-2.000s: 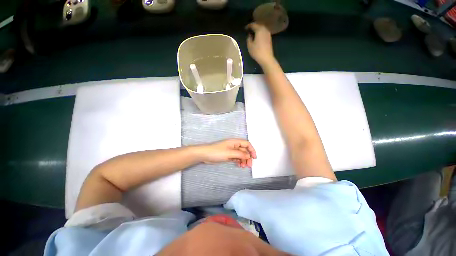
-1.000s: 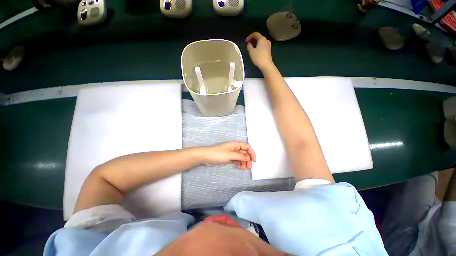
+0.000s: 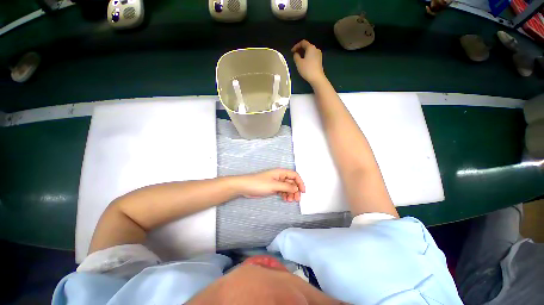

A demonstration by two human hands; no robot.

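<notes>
A tall cream water tank [image 3: 257,125] stands at the belt edge in front of me, with clear water and two white rods inside. My left hand [image 3: 275,183] rests over the grey ribbed sheet [image 3: 253,158], fingers loosely curled, holding nothing. My right hand [image 3: 308,61] is stretched over the belt, just right of the tank's rim, fingers bent and apart, with nothing visible in it. A turned-over beige-brown unit [image 3: 354,32] lies on the belt beyond and right of my right hand, not touching it.
White foam pads lie left [image 3: 149,143] and right [image 3: 393,143] of the grey sheet. Several cream top units [image 3: 126,13] sit along the far belt [image 3: 179,65]. More pieces [image 3: 475,47] lie far right. A person's grey-clothed part [image 3: 501,256] shows at lower right.
The units on the belt have shifted right. My right hand was at the beige-brown unit two seconds ago and is now apart from it. My left hand has hardly moved.
</notes>
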